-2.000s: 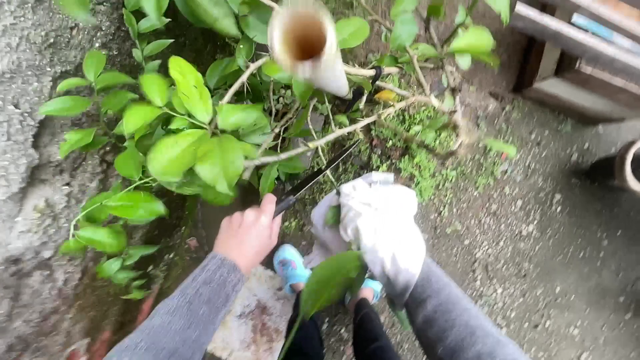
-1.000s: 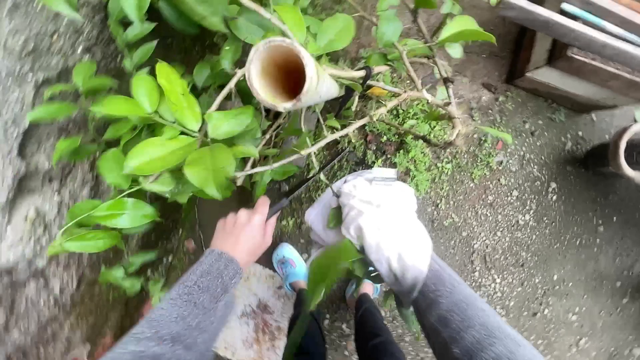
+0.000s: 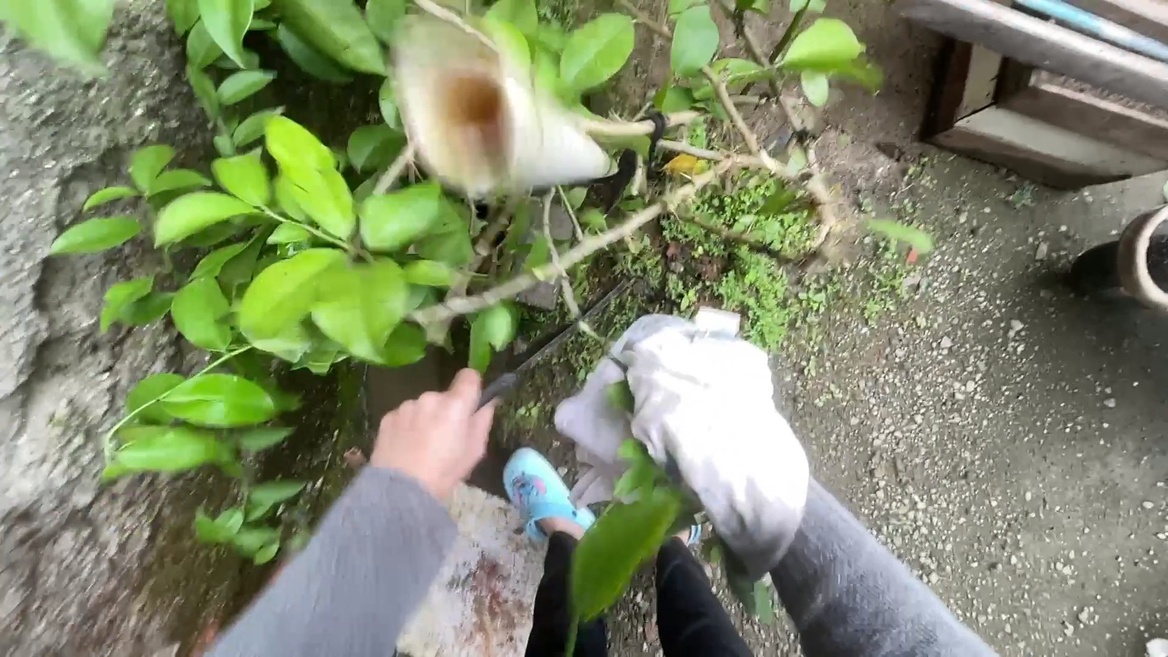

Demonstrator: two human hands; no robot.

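Observation:
My left hand (image 3: 436,431) is closed around the dark handle of a knife (image 3: 547,349), whose thin blade points up and right beneath a bare branch (image 3: 566,260). A white cloth (image 3: 716,429) covers my right hand, hiding the fingers; it is bunched around a leafy cutting (image 3: 630,538) that hangs down in front of my legs. Just above both hands spreads a shrub with glossy green leaves (image 3: 292,292). Among its stems stands a pale pipe (image 3: 538,137), blurred, with its open end toward me and a black tie beside it.
A rough wall (image 3: 64,365) runs along the left. Wooden frames (image 3: 1031,119) lie at the upper right, with a round pot (image 3: 1145,260) below them. Under me are a stained slab (image 3: 479,566), gravelly ground (image 3: 958,438) and my blue clogs (image 3: 538,488). Small weeds (image 3: 757,283) grow near the branch.

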